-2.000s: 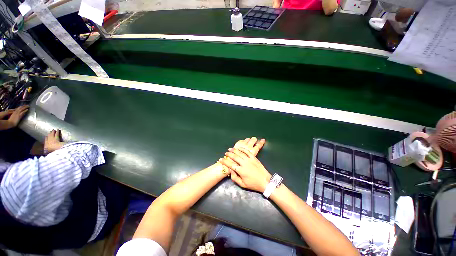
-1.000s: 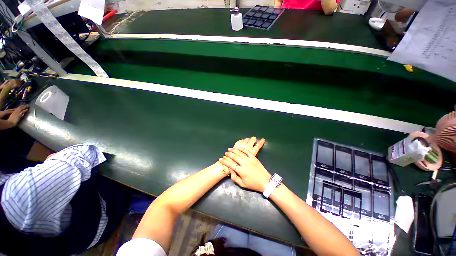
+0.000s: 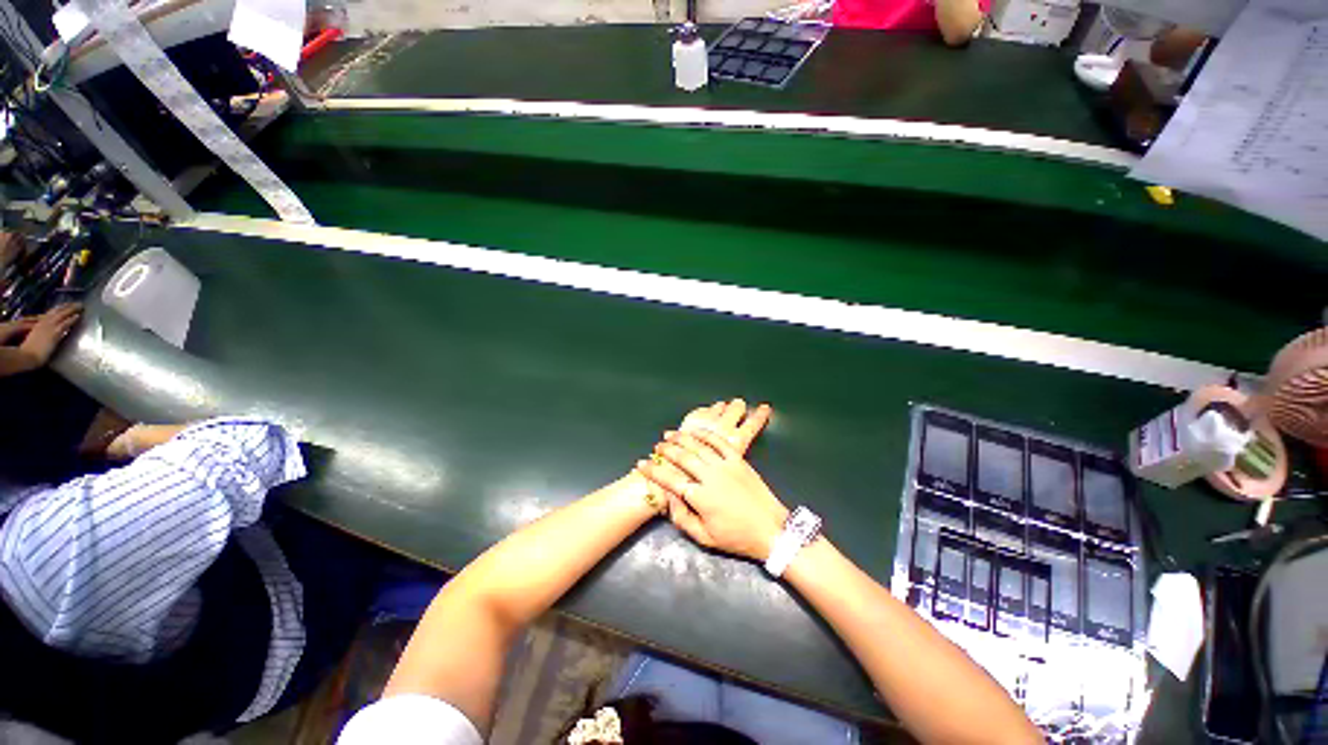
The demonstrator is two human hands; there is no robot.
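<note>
My left hand (image 3: 740,419) lies on the dark green workbench (image 3: 481,364), partly covered by my right hand; its visible fingers are extended. My right hand (image 3: 717,492), with a white band at the wrist, rests across my left hand and wrist. Neither hand holds an object. The nearest item is a shiny gridded tray (image 3: 954,520) to the right of my hands, with dark rectangular units in its pockets. Its lower part is washed out by glare.
A green conveyor (image 3: 612,189) runs beyond the bench's white strip. At right are a small box (image 3: 1165,448), a pink fan (image 3: 1301,390), white paper (image 3: 1177,623) and a dark flat device (image 3: 1231,655). At left are a white roll (image 3: 153,291) and a person's striped sleeve (image 3: 146,510).
My hands have not moved. A small yellow thing near the hanging sheet has shifted left. The neighbour's arm and striped sleeve have shifted slightly.
</note>
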